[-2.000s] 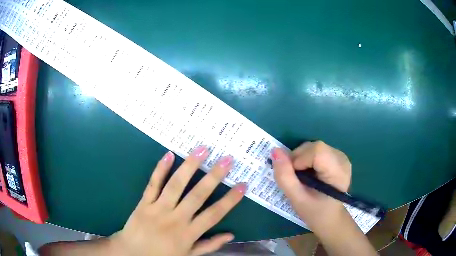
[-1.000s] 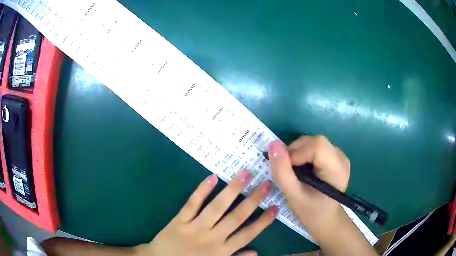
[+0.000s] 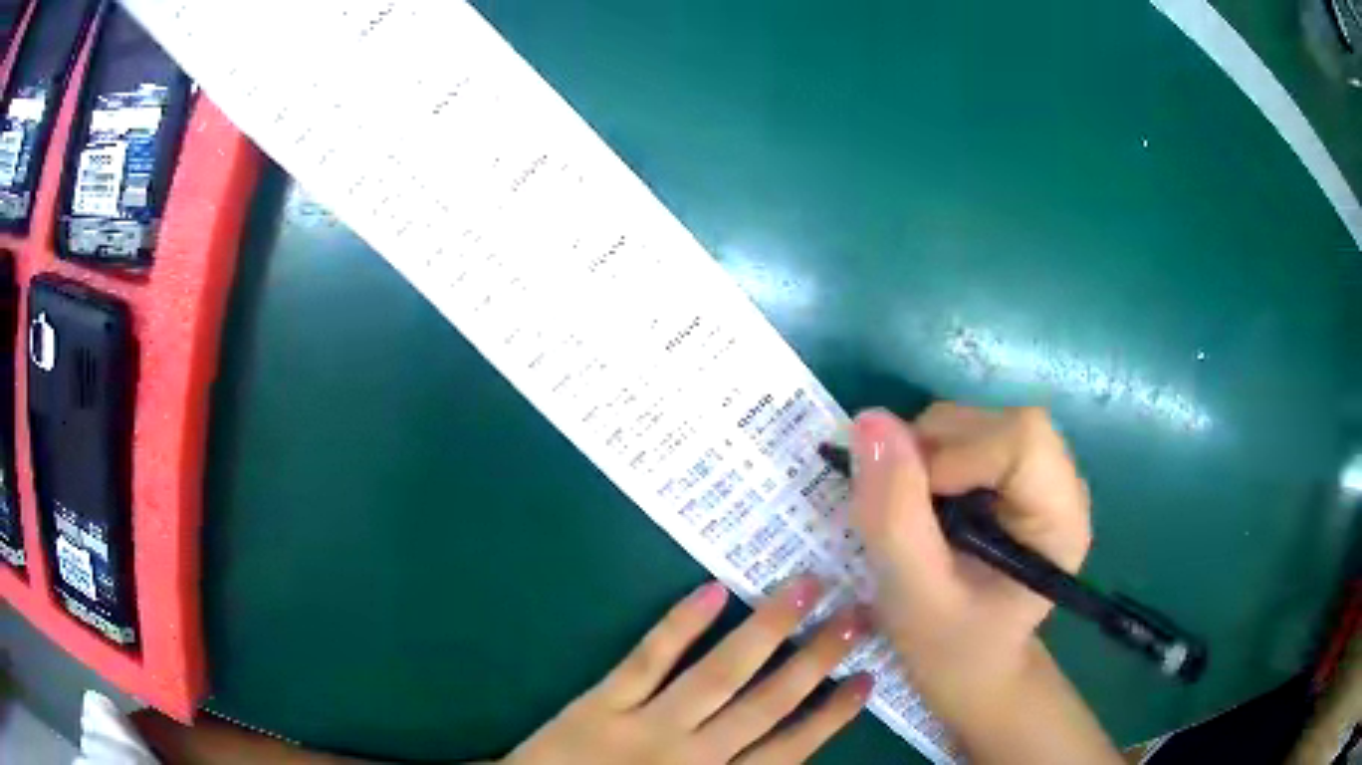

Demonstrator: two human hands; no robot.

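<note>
A long white label strip [image 3: 523, 269] with rows of small black print runs diagonally from the upper left to the lower right. My right hand [image 3: 978, 553] holds a black marker pen [image 3: 1068, 590], its tip at the strip's print near the upper edge. My left hand [image 3: 702, 702] lies flat with fingers spread, fingertips on the strip's lower edge, holding nothing; it is partly cut off by the bottom edge.
A red foam phone tray [image 3: 176, 448] is at the left, with several black phones in its slots, such as one with a white camera ring [image 3: 82, 448]. The glossy dark green worktop [image 3: 389, 523] lies under the strip. A pale curved strip [image 3: 1270, 97] crosses the upper right.
My left hand has moved right and down along the strip. The strip and tray have shifted right in view. My right hand still holds the pen at the print.
</note>
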